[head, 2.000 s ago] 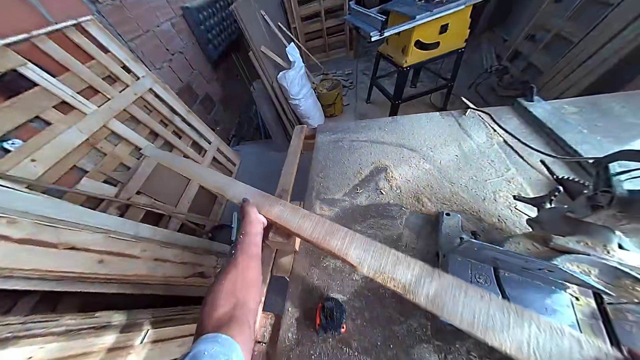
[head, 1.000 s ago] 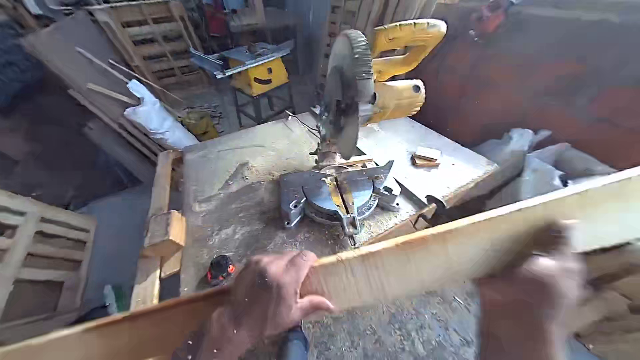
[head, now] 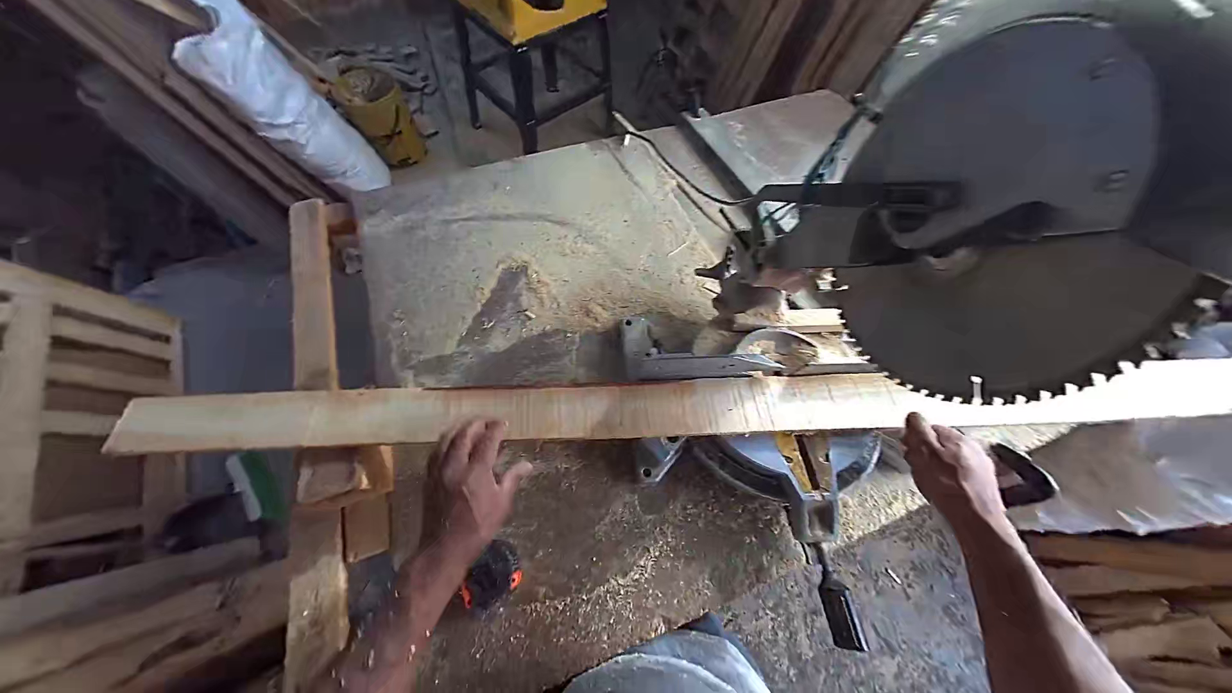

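Note:
A long, pale wooden board [head: 577, 412] lies across the base of a miter saw [head: 813, 481], against its metal fence [head: 707, 364]. Its left part crosses a wooden support [head: 313, 289]; the left end is cut at a slant. The toothed circular saw blade [head: 1011, 318] is raised at the right, its lower edge overlapping the board in this view. At the board's near edge, my left hand [head: 476, 481] rests with its fingertips against the wood and its thumb apart. My right hand [head: 953, 467] has its fingertips at the near edge, right of the saw base; its grip is unclear.
Sawdust covers the worktable [head: 568, 231]. A black and orange tape measure [head: 493, 575] sits by my left forearm. The saw's black handle [head: 842, 614] points toward me. Stacked timber [head: 1136, 597] stands at lower right, a slatted wooden frame [head: 96, 385] at left, a yellow bucket [head: 380, 115] behind.
The board, tilted and held in front of the saw a second ago, now lies across the saw base against the fence. My left hand has loosened from its grip around it. The view has shifted.

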